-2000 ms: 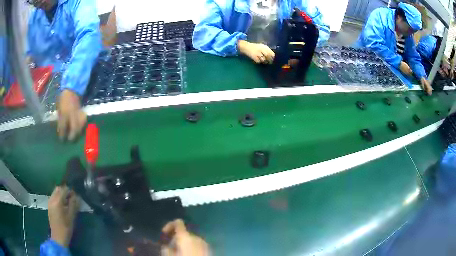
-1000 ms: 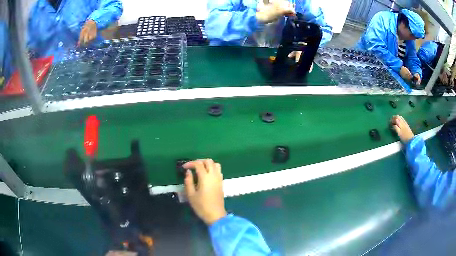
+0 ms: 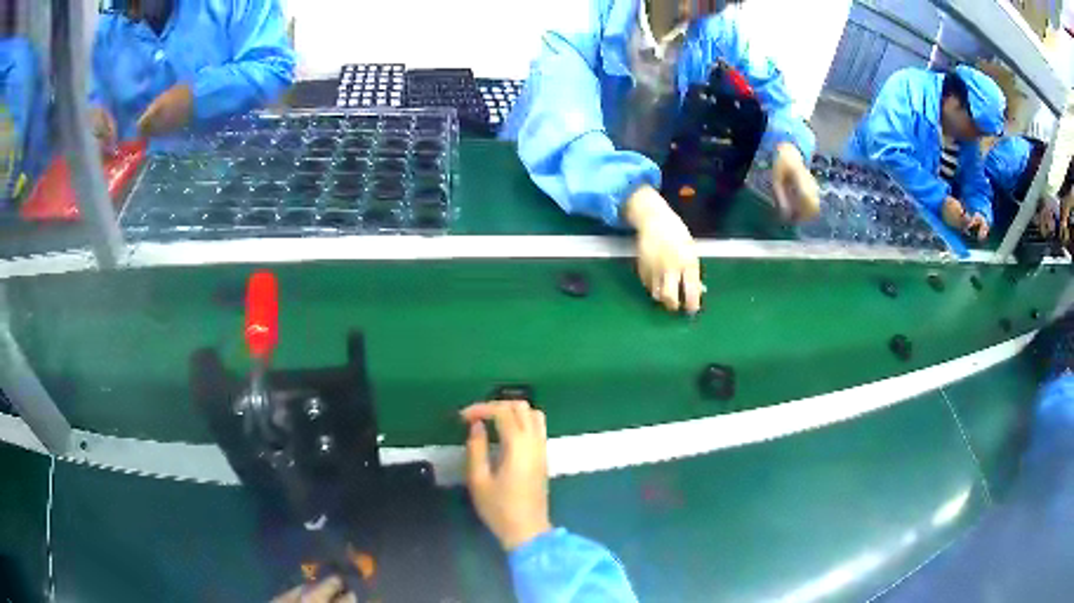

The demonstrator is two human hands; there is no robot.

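The black press fixture (image 3: pixel 309 412) stands at the lower left with its red toggle clamp handle (image 3: pixel 262 316) upright. Small orange pieces (image 3: pixel 360 565) show at its near end. My left hand (image 3: pixel 316 591) is at that end, mostly cut off by the bottom edge; whether it holds anything cannot be told. My right hand (image 3: pixel 509 469) is over the near rail, its fingertips at a small black part (image 3: pixel 514 392) on the green belt. The thumb is apart from the fingers, and a firm hold cannot be made out.
Green conveyor belt (image 3: pixel 624 353) with several black parts, such as one at right (image 3: pixel 716 380). Near rail (image 3: pixel 636 445), upright post (image 3: pixel 88 153). Across the belt: blister tray (image 3: pixel 294 177), red tray (image 3: pixel 83 183), second fixture (image 3: pixel 714 147). Another person's hand (image 3: pixel 669 262) reaches onto the belt.
My right hand came from the fixture to the belt and stays near a black part. The belt parts have shifted right. The person opposite now reaches onto the belt. The view has shifted slightly.
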